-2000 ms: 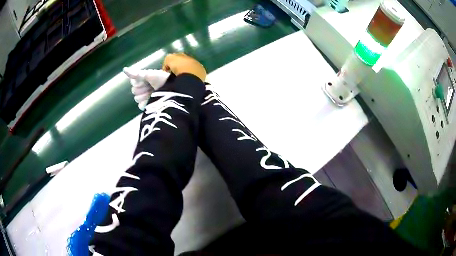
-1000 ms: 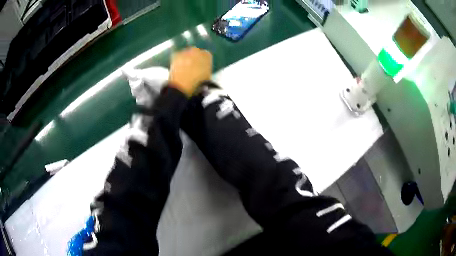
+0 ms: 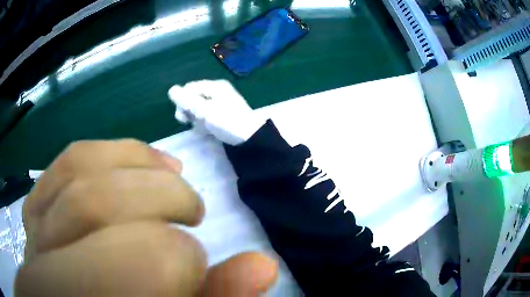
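Note:
A phone unit [image 3: 260, 42] with a glossy blue face and small orange spots at its ends lies flat on the green belt at the top middle. My right hand [image 3: 214, 110], in a white glove, is below and left of it, not touching it, over the belt's near edge. Its fingers are curled and no part shows in them. My bare left hand [image 3: 116, 226] is large, blurred and close to the camera at the lower left. Its fingers are folded, the thumb points right, and nothing shows in it. Its palm side is hidden.
The white bench cover [image 3: 372, 151] borders the green belt [image 3: 116, 98]. A pale machine [image 3: 482, 232] with a lit green lamp [image 3: 497, 160] stands at the right. A vented metal edge [image 3: 414, 32] is at the upper right. A dark tray edge curves across the upper left.
My left hand has come back from beside the glove, close to the camera. My right hand has shifted slightly right. The phone unit shows lower and larger, and the view has turned.

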